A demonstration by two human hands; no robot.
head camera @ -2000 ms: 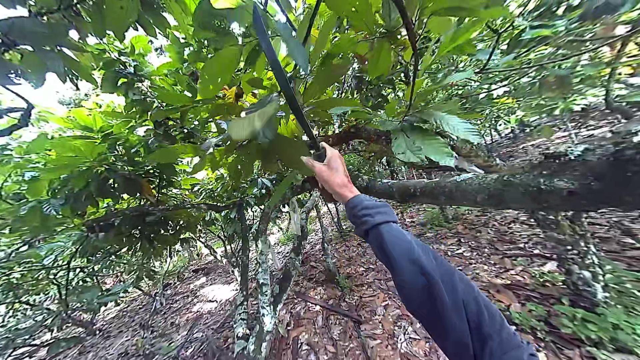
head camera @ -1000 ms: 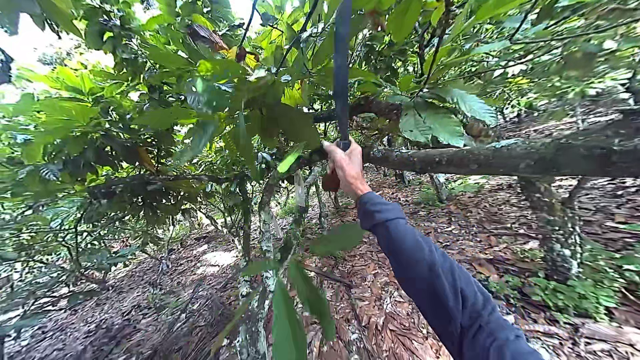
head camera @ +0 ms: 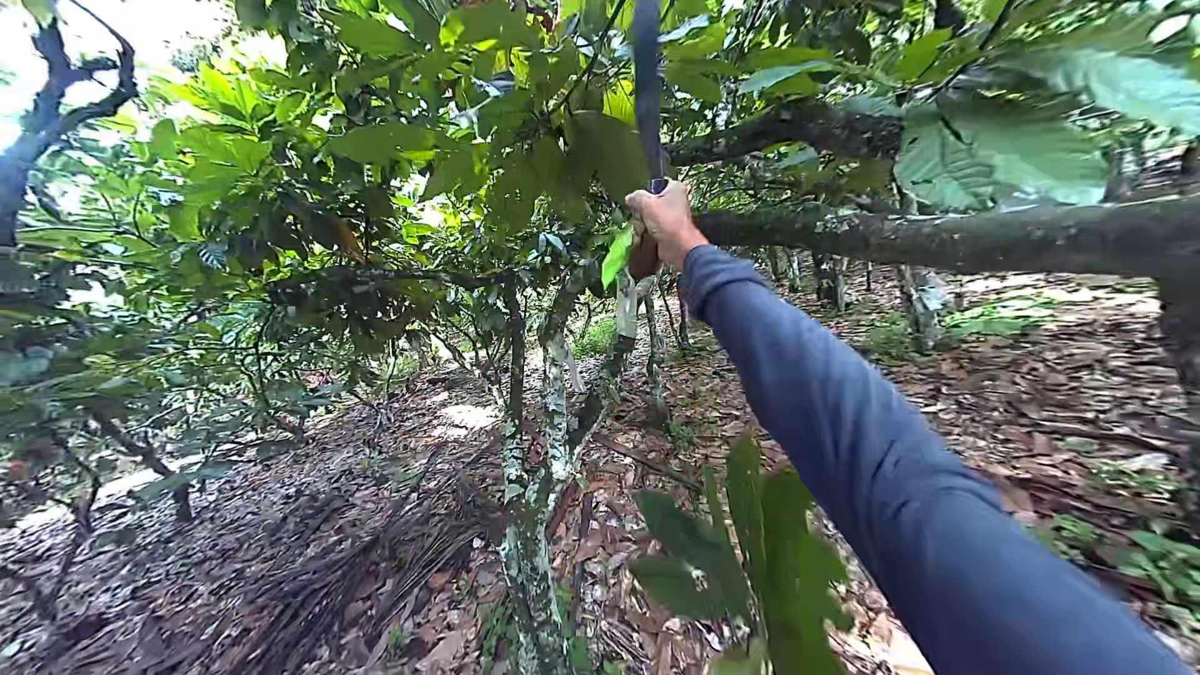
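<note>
My right hand (head camera: 667, 223), in a dark blue sleeve, reaches forward near the upper middle of the head view. It is closed around the handle of a machete (head camera: 648, 94), whose dark blade points upward and runs out of the top of the view. A reddish-brown object (head camera: 643, 255), perhaps a pod, shows just under the hand; whether they touch is unclear. Beside it is a bright green leaf (head camera: 617, 255). A cluster of large green leaves (head camera: 783, 562) appears below the forearm. My left hand is not in view.
A thick, near-horizontal branch (head camera: 975, 239) extends right from beside my hand. Pale, lichen-patched trunks (head camera: 530, 553) rise at centre. Dense foliage (head camera: 375, 141) fills the left and top. Dry leaf litter (head camera: 375, 553) covers the sloping ground, with a bare dark branch (head camera: 56, 103) at far left.
The machete blade has swung from leaning up-left to nearly upright. A leafy cluster, seen under my hand one second ago, is now lower, below the forearm.
</note>
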